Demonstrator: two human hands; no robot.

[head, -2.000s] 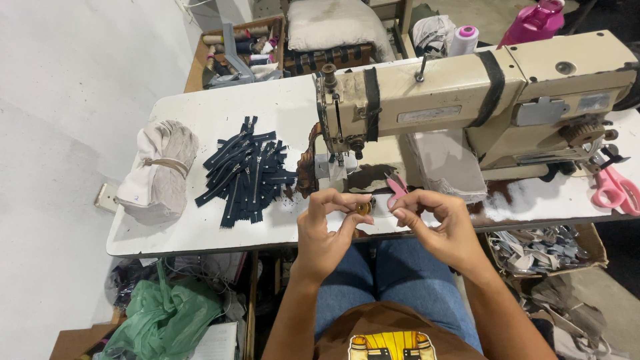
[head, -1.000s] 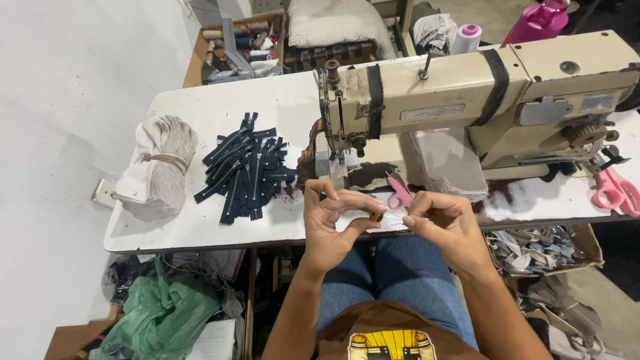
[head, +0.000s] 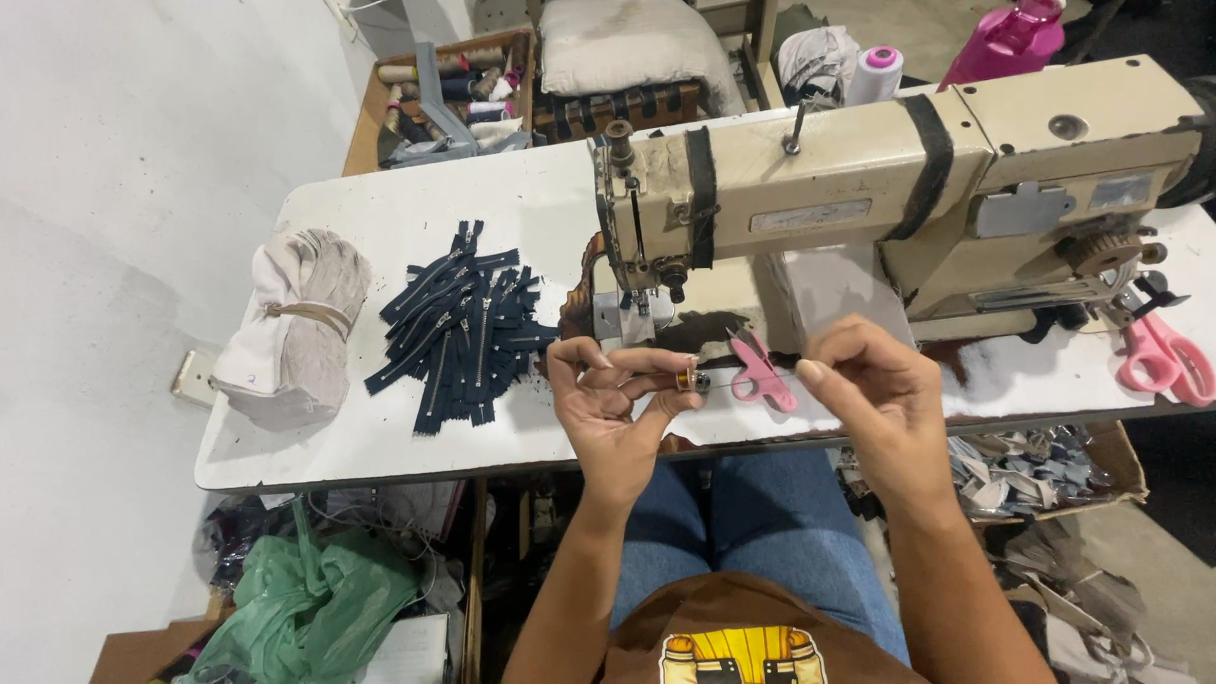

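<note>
My left hand (head: 617, 408) pinches a small metal bobbin case with a bobbin (head: 693, 381) between thumb and fingers, above the table's front edge. A thin thread (head: 746, 381) runs from it to my right hand (head: 879, 404), whose thumb and forefinger are closed on its end. Between my hands, pink thread snips (head: 763, 375) lie on the table. Behind them stands a beige industrial sewing machine (head: 826, 180), its presser foot (head: 638, 304) over the needle plate. A heap of dark zippers (head: 456, 332) lies left of the machine.
A tied bundle of pale fabric pieces (head: 294, 328) stands at the table's left. Pink-handled scissors (head: 1164, 356) lie at the right, and pale fabric (head: 841, 285) lies under the machine arm. Behind are a box of thread spools (head: 456, 95) and a thread cone (head: 874, 76).
The pink snips, held in my right hand two seconds ago, now lie on the table. My right hand has moved right, away from my left, and the thread between them shows longer.
</note>
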